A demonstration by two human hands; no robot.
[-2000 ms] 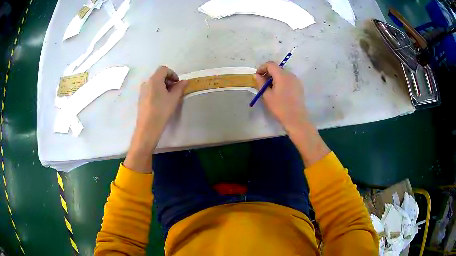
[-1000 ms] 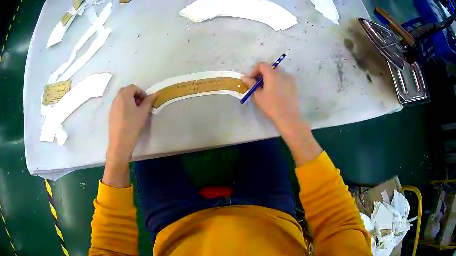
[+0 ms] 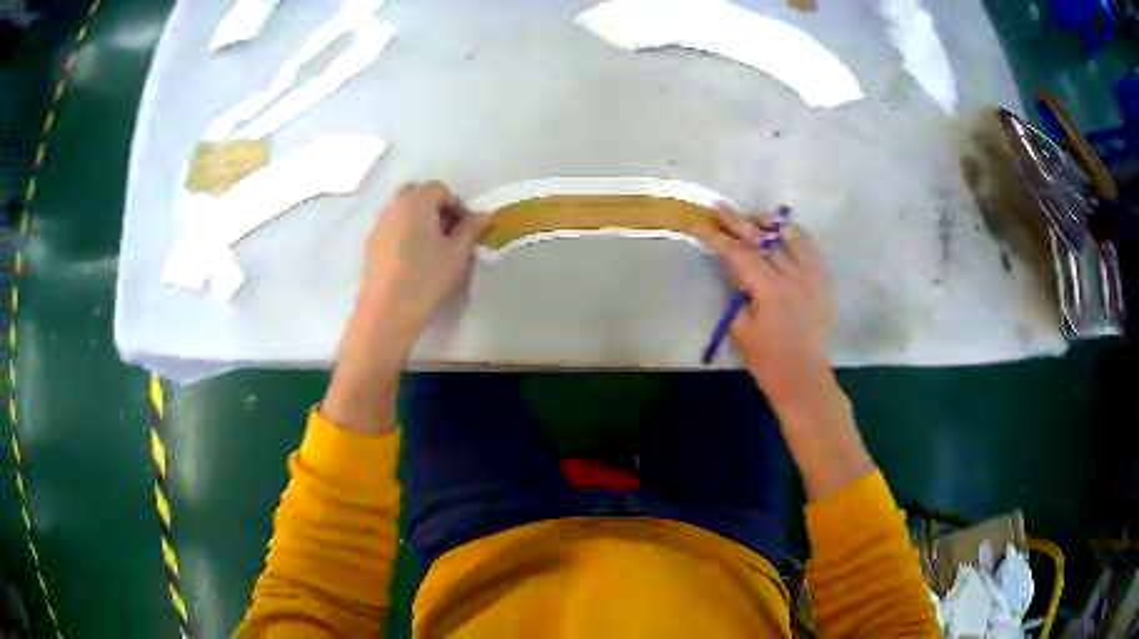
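Note:
A tan-brown curved template [image 3: 600, 215] lies on a white curved collar piece [image 3: 587, 186], whose white edge shows above and below it. My left hand [image 3: 419, 250] grips the left end of the template and piece between thumb and fingers. My right hand [image 3: 781, 287] has its fingertips on the right end of the template. A dark blue pencil [image 3: 726, 327] is held between the right hand's fingers, its lower end pointing towards the table's front edge. The fingers hide both ends of the template.
White curved pieces lie at left [image 3: 281, 194] and far centre [image 3: 737, 40]. A small tan template [image 3: 227, 164] is at left. The iron [image 3: 1043, 169] and its metal rest [image 3: 1087, 287] are at the right table edge. A white heap [image 3: 987, 599] is at lower right.
The view has shifted. My right hand has turned and its fingers now stretch over the template's right end, with the pencil tilted more steeply. My left hand stays on the left end.

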